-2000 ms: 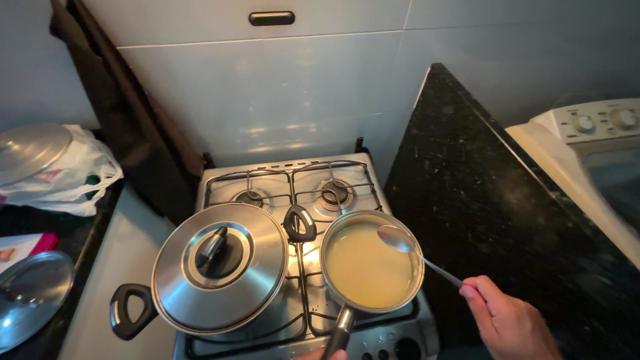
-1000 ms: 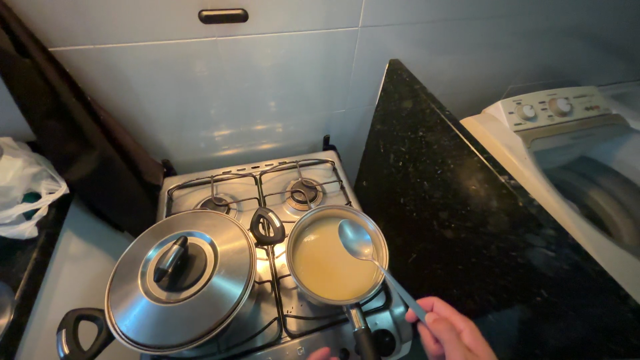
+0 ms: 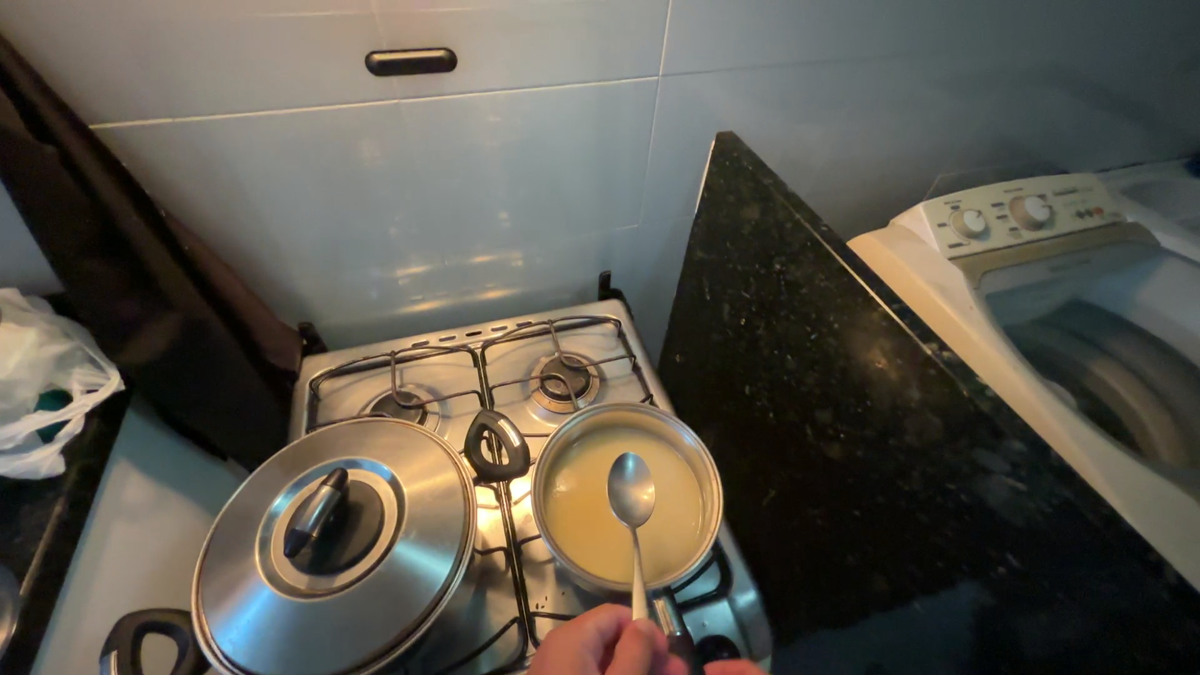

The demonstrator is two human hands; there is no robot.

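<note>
My left hand point(image 3: 605, 645), at the bottom edge, has its fingers closed on the handle of a metal spoon point(image 3: 632, 489). The spoon's bowl is over a steel saucepan point(image 3: 716, 469) containing a pale yellowish liquid point(image 3: 586, 525). Just right of the saucepan's black handle, only a sliver of my right hand point(image 3: 735, 667) shows; its grip is hidden. Both pans stand on a gas stove point(image 3: 441, 339). The larger one is a lidded steel pot point(image 3: 234, 572) on the left, with black side handles.
Beyond the stove's right side rises a black stone partition point(image 3: 844, 422), with a top-loading washing machine point(image 3: 909, 234) behind it. Dark cloth point(image 3: 141, 225) hangs at left, near a white plastic bag point(image 3: 47, 375) on a dark counter. Two rear burners carry no pans.
The spoon, held in my right hand in the earlier frames, is now in my left. Its handle has swung from pointing lower right to nearly straight down. My right hand has dropped mostly out of view.
</note>
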